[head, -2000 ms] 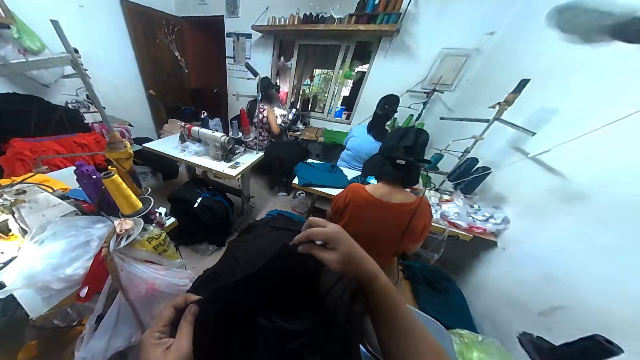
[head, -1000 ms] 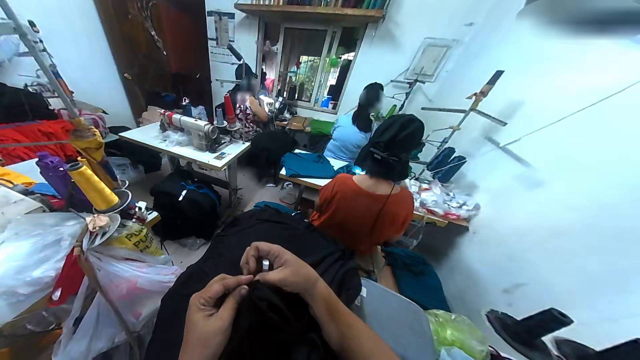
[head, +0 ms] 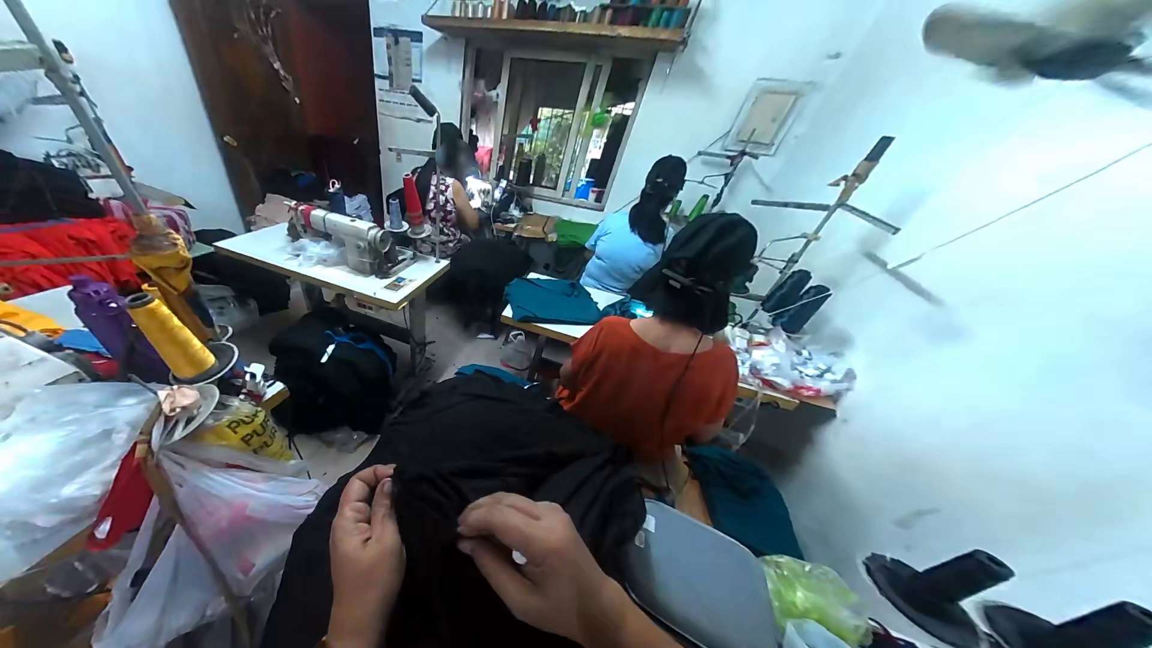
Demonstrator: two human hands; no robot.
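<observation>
Black cloth (head: 504,423) lies in a large heap at the bottom centre of the head view. My left hand (head: 367,549) pinches its edge between thumb and fingers on the left side. To the right, my right hand (head: 531,558) has thumb and fingertips close together at the same cloth; a small pale thing shows among its fingers, too small to name. Folds hide the cloth's lower part.
A grey chair back (head: 702,571) stands right of the cloth. Ahead sits a person in an orange top (head: 652,387). Plastic bags (head: 225,513) and a yellow thread cone (head: 171,333) are at left. Farther off, a sewing machine (head: 346,232) rests on a white table (head: 261,252).
My hands were together at the cloth one second ago and are now apart, the left one holding an edge farther left. Two seconds ago they were also spread apart.
</observation>
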